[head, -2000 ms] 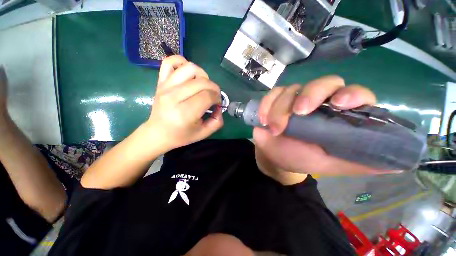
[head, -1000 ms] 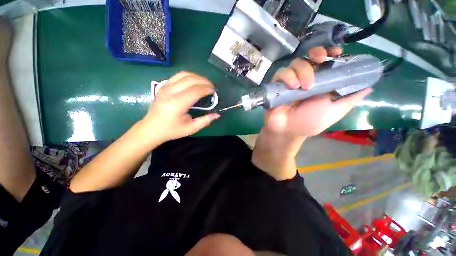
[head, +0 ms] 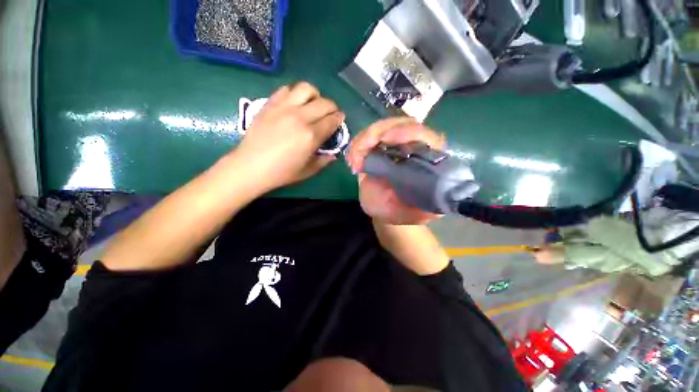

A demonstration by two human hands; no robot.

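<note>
My left hand [head: 287,138] holds a white looped housing [head: 342,141] low over the green bench. Part of the loop shows at the fingertips and another white edge shows behind the knuckles; the rest is hidden by the hand. My right hand [head: 387,187], just right of it, grips a grey electric screwdriver [head: 418,178]. Its rear end and black cable [head: 529,215] point right and towards the camera. The driver's tip is hidden by my fingers, so contact with the housing cannot be told.
A blue tray [head: 280,34] of tiny screws with a black tool [head: 254,40] stands at the top. A metal screw feeder [head: 452,38] is at upper right, with a second grey screwdriver [head: 533,67] beside it. Another person's arm [head: 9,222] is at far left; red crates [head: 546,348] lie below right.
The screwdriver has swung from lying sideways to pointing more towards the camera, and my right hand has moved left, close to the housing. My left hand still holds the housing.
</note>
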